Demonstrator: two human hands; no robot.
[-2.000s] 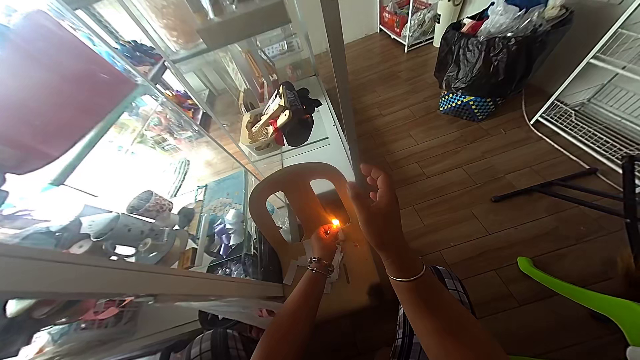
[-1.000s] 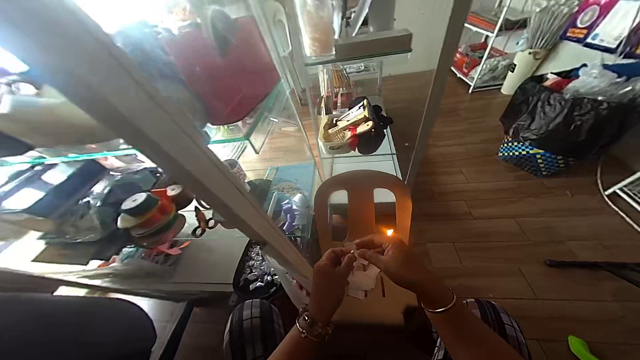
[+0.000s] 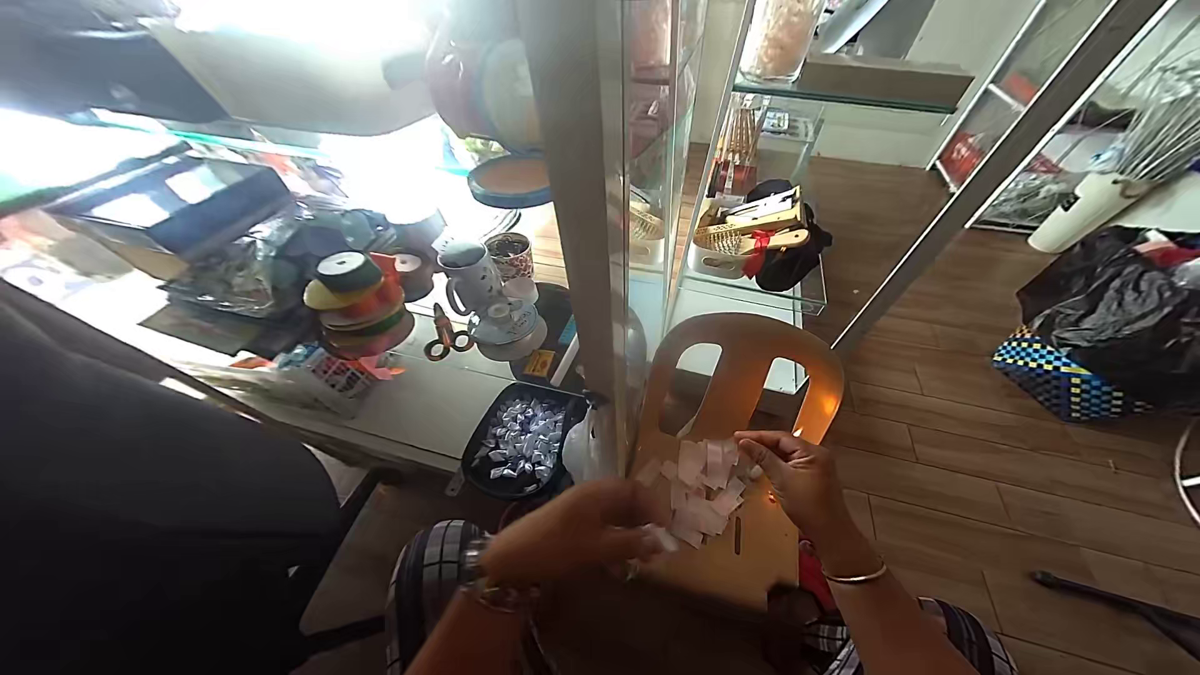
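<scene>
Short pieces of pale ribbon (image 3: 698,492) lie scattered on the seat of an orange-brown plastic chair (image 3: 745,352). My left hand (image 3: 586,530), blurred, is left of the pile, a small white piece near its fingertips; whether it grips the piece is unclear. At the pile's right edge, my right hand (image 3: 792,469) has its thumb and forefinger pinched together by a pale piece. A small flame (image 3: 798,432) shows just behind the right fingers, its source hidden. Left of the chair, a black tray (image 3: 478,450) holds many folded whitish ribbon pieces (image 3: 527,439).
A glass panel's metal frame (image 3: 586,234) rises beside the chair. On the left shelf are ribbon spools (image 3: 352,300), orange-handled scissors (image 3: 445,333) and a patterned mug (image 3: 472,275). Brushes in a basket (image 3: 722,258) stand behind the chair. A black plastic bag (image 3: 1097,300) is at right.
My hands were together over the chair a second ago; now they are apart, the left one to the left of the ribbon pieces. The view has swung, showing more of the left shelf.
</scene>
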